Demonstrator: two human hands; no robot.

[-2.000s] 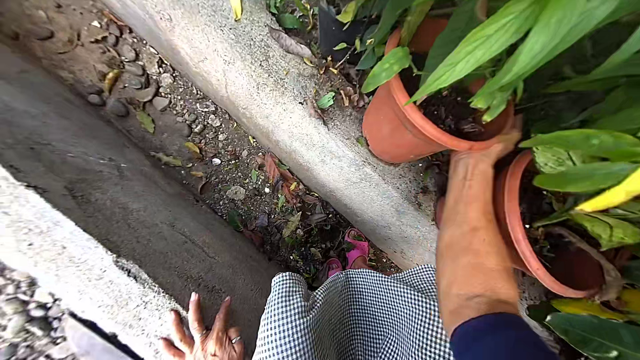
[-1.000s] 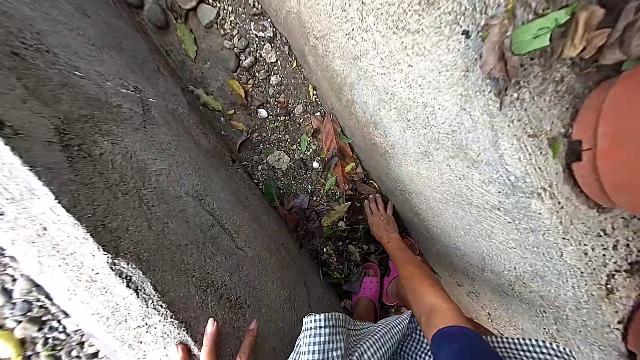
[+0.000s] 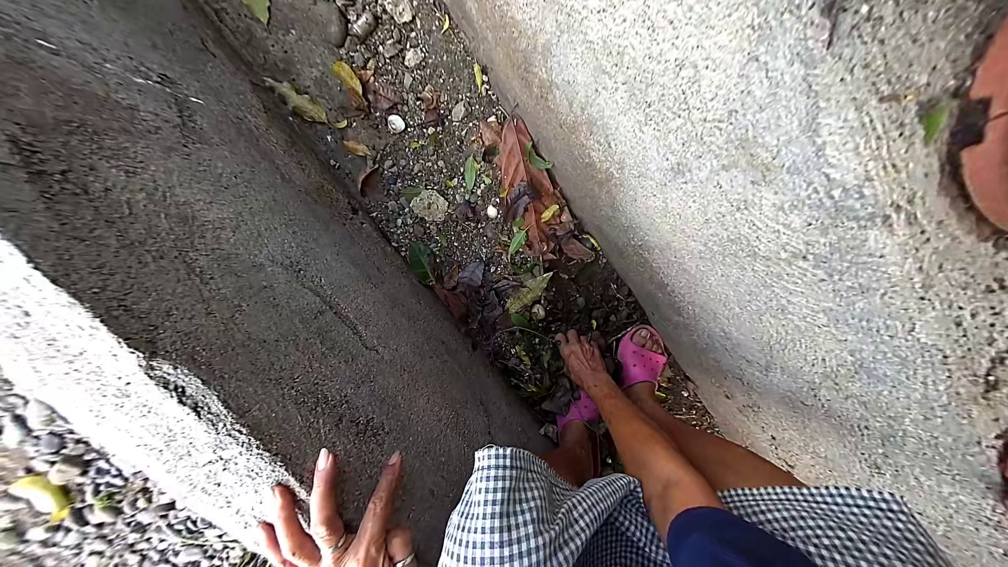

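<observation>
My left hand [image 3: 342,524] rests with spread fingers on the top edge of the dark concrete wall [image 3: 260,260]; rings show on it and it holds nothing. Down in the gap between two concrete walls, my right hand [image 3: 583,362] touches the littered ground beside my pink sandals [image 3: 642,362]. Its fingertips are bent among dark leaves and soil, and whether they grip anything is hidden. Near it lie a yellow-green leaf [image 3: 528,292] and dark dried leaves [image 3: 488,299]. Farther up the gap is a large brown dry leaf [image 3: 526,185].
A pale concrete wall [image 3: 709,197] rises on the right, with part of a terracotta pot [image 3: 988,134] at the frame's edge. Gravel [image 3: 87,504] with a yellow leaf [image 3: 41,496] lies beyond the left wall. Stones and a white shell-like object [image 3: 395,124] dot the gap.
My right hand was at the terracotta pots, then beside the right wall, and is now down on the ground by my feet. My left hand stays on the left wall. The view has moved closer over the gap.
</observation>
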